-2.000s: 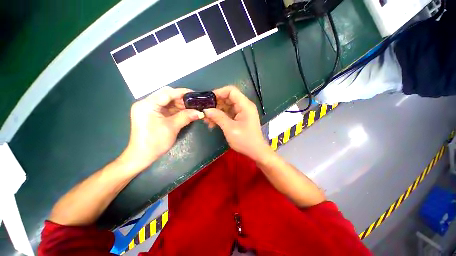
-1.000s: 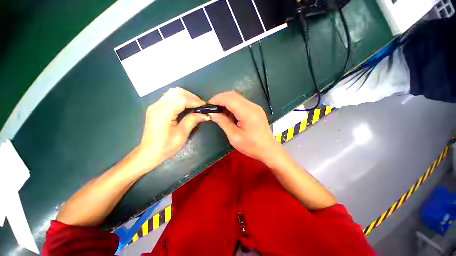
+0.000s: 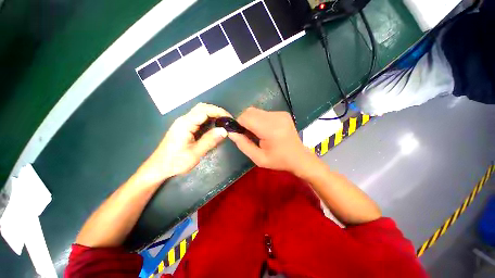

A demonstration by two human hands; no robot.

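The glossy black device housing (image 3: 227, 124) is held between my two hands above the green work surface. Its ends are hidden by my fingers, and I cannot tell whether it is open or closed. My left hand (image 3: 187, 140) grips its left side with thumb and fingers. My right hand (image 3: 273, 138) grips its right side, with the thumb near the middle. Behind them lies the release liner (image 3: 187, 81) with black adhesive pads (image 3: 239, 37) along its far edge and right end. The tweezers (image 3: 282, 84) lie on the surface right of the liner.
A black box with a red light (image 3: 337, 10) stands at the upper right, with black cables (image 3: 332, 73) hanging from it. Another person's pale sleeve (image 3: 410, 79) is at the right edge. Hazard tape (image 3: 342, 133) edges the bench. A pale rail (image 3: 81, 106) curves at the left.
The housing has turned from showing its broad glossy face to a narrower, tilted view between my fingers. Both hands have shifted slightly right and down in the picture.
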